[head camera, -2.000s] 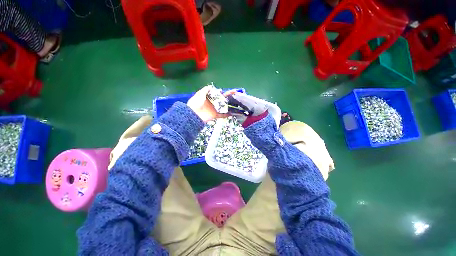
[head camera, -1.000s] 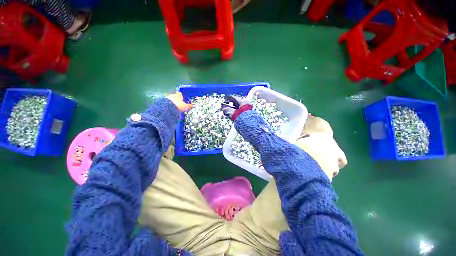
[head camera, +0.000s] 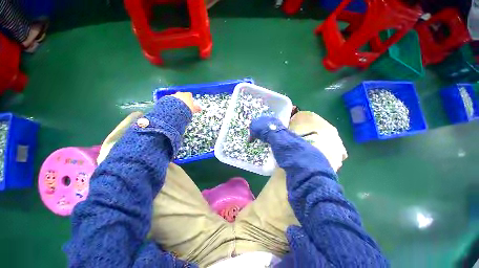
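Small white and green loose parts are heaped in a blue bin (head camera: 176, 90) on the floor between my knees. More of them fill a white tray (head camera: 284, 100), which overlaps the bin's right side and leans toward my right thigh. My left hand (head camera: 187, 99), bare, is over the bin's far left part; its fingers are mostly hidden, so its grip does not show. My right hand is hidden at the end of the blue sleeve, over the middle of the white tray.
A pink stool (head camera: 66, 180) stands at my left, and another pink stool (head camera: 229, 196) shows between my thighs. Blue bins of parts stand on the left and on the right (head camera: 358, 114). Red stools (head camera: 173, 39) and a green crate (head camera: 407, 60) are farther off. A person's foot shows top left.
My right hand has moved from over the blue bin to over the white tray and is now hidden. My left hand stays over the bin's left part. The whole view has shifted.
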